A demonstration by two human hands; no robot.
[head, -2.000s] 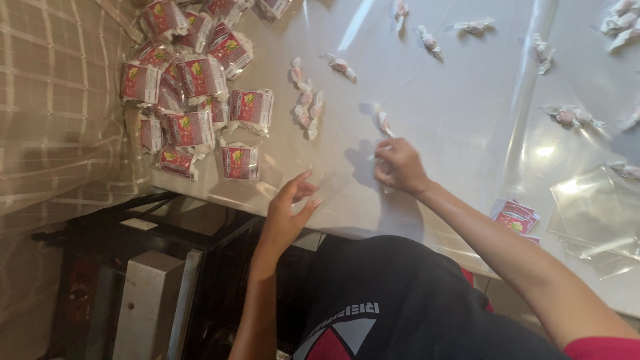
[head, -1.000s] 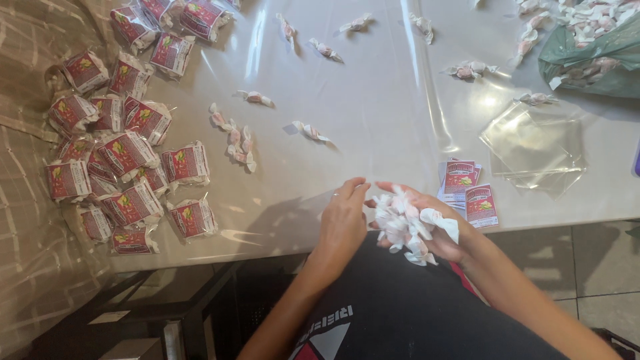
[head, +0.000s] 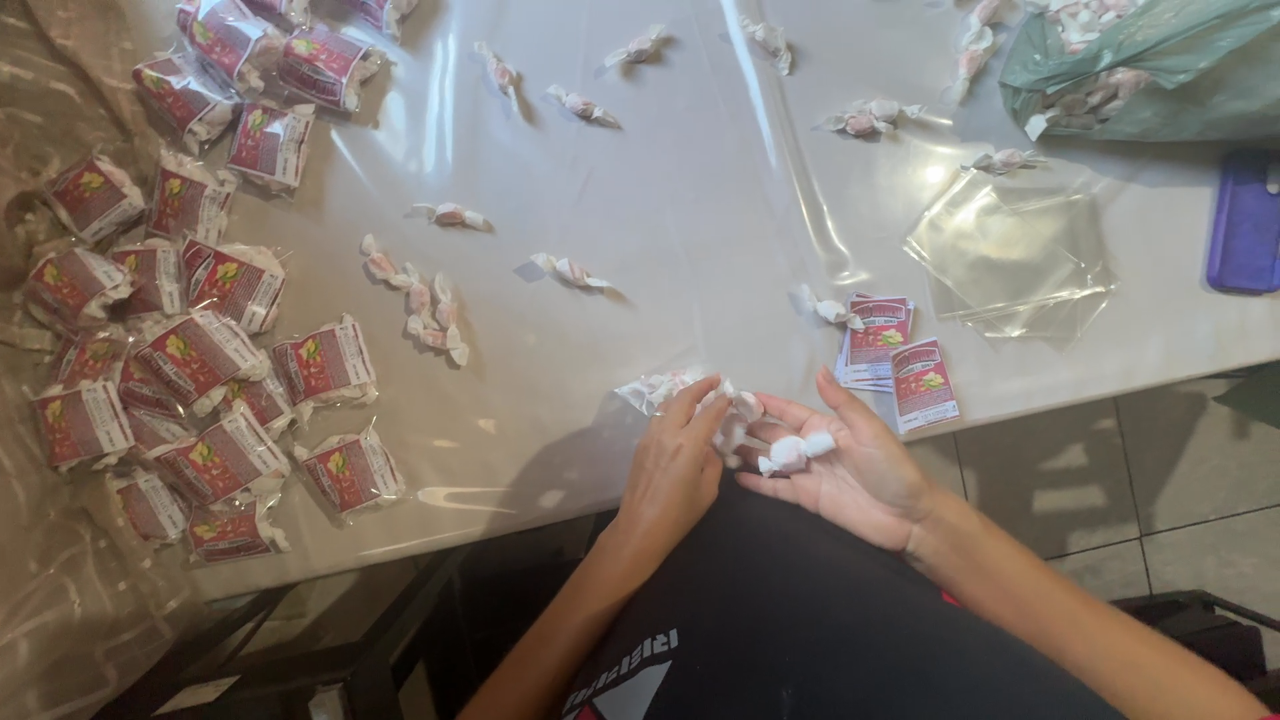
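Observation:
My left hand (head: 672, 455) is curled at the table's front edge, around the opening side of a clear plastic bag (head: 650, 390) with white wrapped candies in it. Palm up beside it, my right hand (head: 850, 465) has its fingers spread, with a wrapped candy (head: 790, 453) lying across them. More white candies (head: 735, 420) are between the two hands, partly hidden by the left fingers. Red printed labels (head: 922, 385) lie just beyond my right hand, one candy (head: 825, 308) touching them. Flat clear bags (head: 1010, 255) are stacked further right.
Filled, labelled candy packets (head: 205, 360) are heaped at the left. Loose wrapped candies (head: 435, 310) lie scattered over the plastic-covered table (head: 660, 230). At the upper right are a green plastic bag (head: 1180, 90) of candies and a purple phone case (head: 1243, 225). Tiled floor (head: 1050, 480) shows below right.
The cluster of candies in my right palm one second ago is now mostly between my hands, at the clear bag. One candy now lies beside the labels.

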